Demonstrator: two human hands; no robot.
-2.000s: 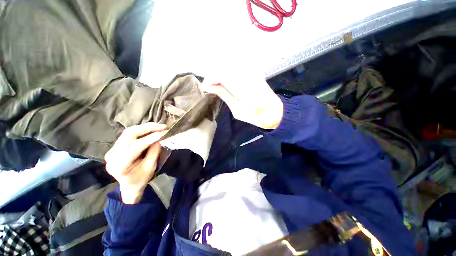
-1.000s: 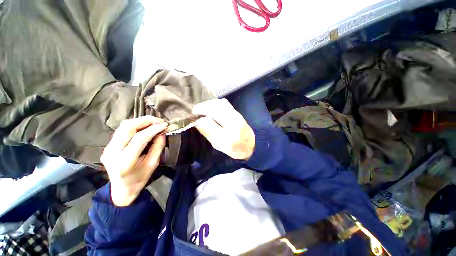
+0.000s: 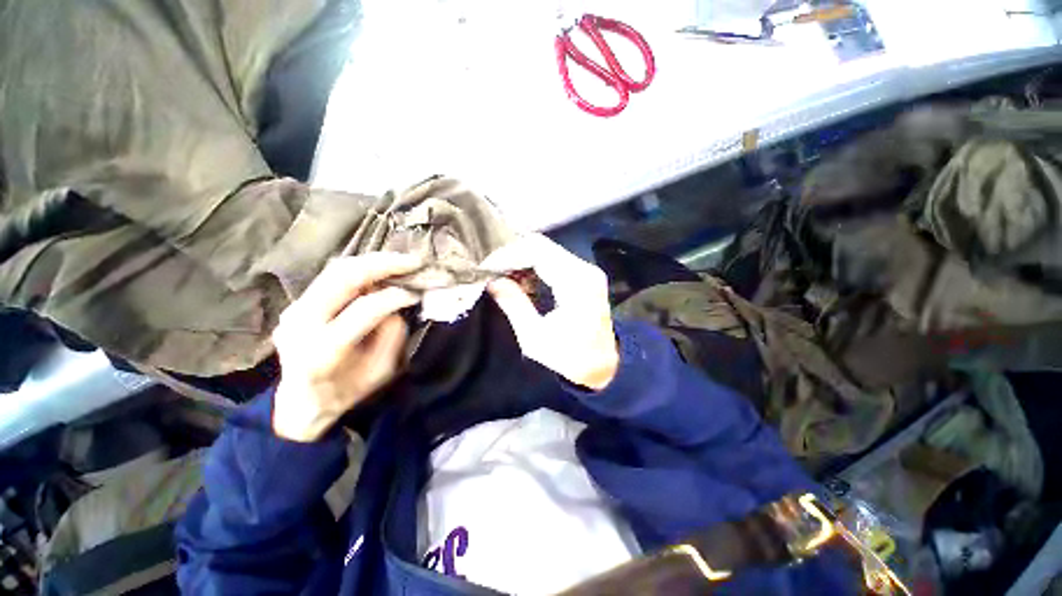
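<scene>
The olive-brown garment (image 3: 151,245) lies over the table's left part, with its gathered end reaching my hands at the table's front edge. My left hand (image 3: 346,332) pinches the garment's folded edge from the left. My right hand (image 3: 557,305) pinches the same edge from the right, a short way from the left hand. A small pale piece of cloth (image 3: 452,302) shows just below the edge, between the hands. Dark lining (image 3: 466,367) hangs below it towards my lap.
Red-handled scissors (image 3: 606,66) lie on the white table (image 3: 466,105). Thin metal tools (image 3: 745,33) lie right of them. Olive and dark garments (image 3: 815,361) are piled below the table at right. A bin with plastic and yellow items (image 3: 876,543) is at lower right.
My hands have drawn closer together since the earliest frame, the right moving left and down. The edge is turned and bunched differently. The view has shifted, showing more of the table top and tools.
</scene>
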